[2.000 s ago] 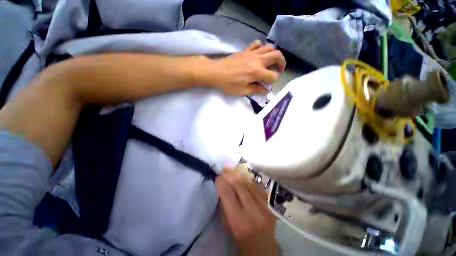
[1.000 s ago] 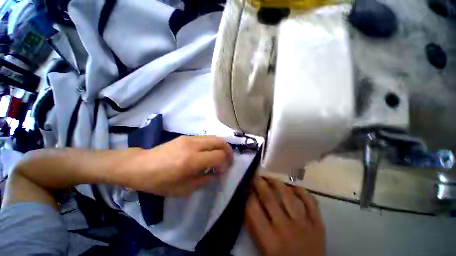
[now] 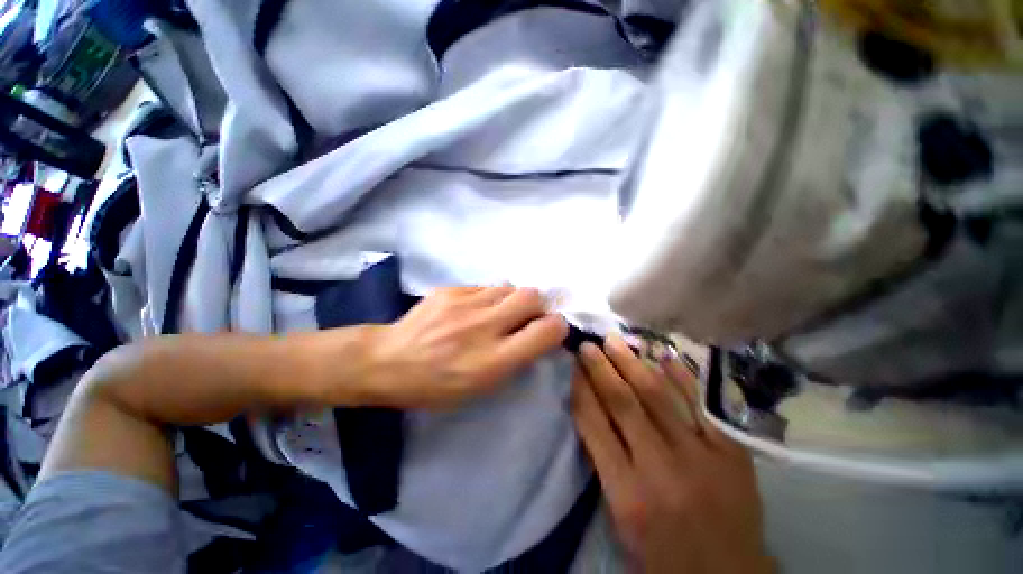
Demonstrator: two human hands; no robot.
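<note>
A light grey garment panel [image 3: 482,482] with dark navy trim lies under and in front of the sewing machine head [image 3: 740,191]. My left hand [image 3: 466,342] lies on the cloth, palm down, its fingertips at a dark strip beside the needle area. My right hand [image 3: 667,460] lies flat just right of it, fingertips on the same dark strip and the cloth edge. A navy flap [image 3: 365,420] passes under my left wrist. The needle and presser foot are mostly hidden by the machine head and glare.
Heaped grey-and-navy garments [image 3: 337,67] lie behind and to the left. Yellow thread [image 3: 931,31] shows at the top right. A white curved guard [image 3: 830,454] stands right of my right hand, above the machine table [image 3: 897,521]. Blurred clutter is at the far left.
The view has shifted, with the machine head now further right. My hands have come closer together at the dark strip. My left hand has flattened on the cloth.
</note>
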